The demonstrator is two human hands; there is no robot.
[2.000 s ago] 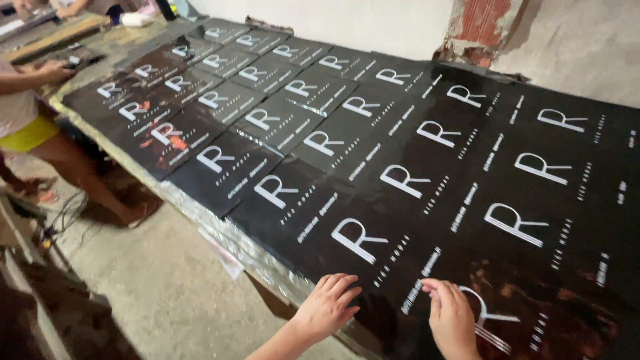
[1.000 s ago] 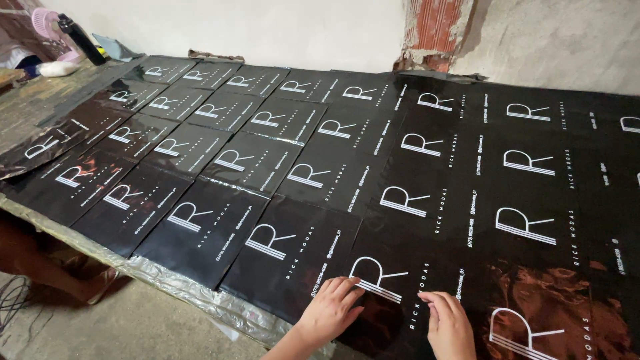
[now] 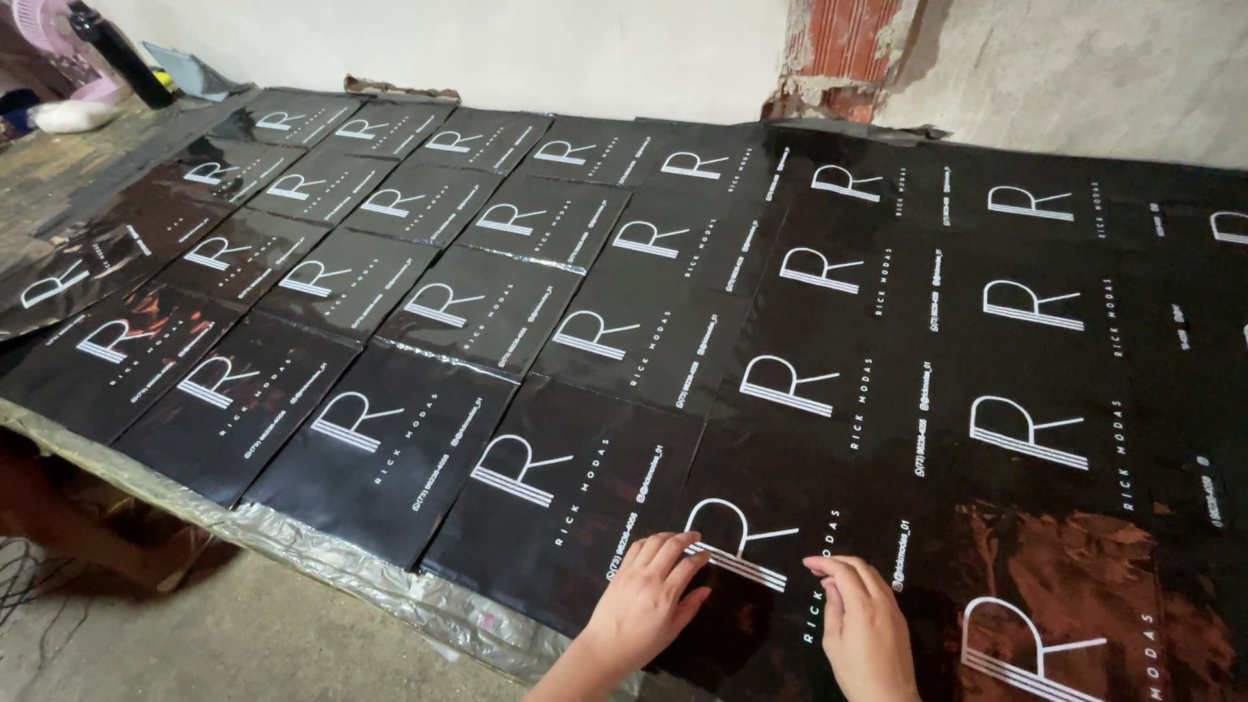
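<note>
Black glossy plastic sheets or bags [image 3: 429, 468], printed with a white letter and small writing, lie in overlapping rows along the table. Near the front edge, my left hand [image 3: 648, 595] rests with bent fingers at the lower left of one white print [image 3: 741, 546]. Just right of that print is my right hand [image 3: 858, 614], its thumb and forefinger close together over the black plastic. Whether its fingertips pinch a sheet edge, I cannot tell.
The table's front edge [image 3: 322, 556] is wrapped in crinkled clear plastic. A black bottle [image 3: 119, 54], a pink fan [image 3: 49, 24] and a white bundle [image 3: 70, 115] are at the far left. A rough wall [image 3: 604, 58] runs behind. Part of a person's leg [image 3: 107, 517] shows at lower left.
The view has swung left. The person seen standing at the left two seconds ago is now mostly out of view. Both hands keep nearly the same pose, close together.
</note>
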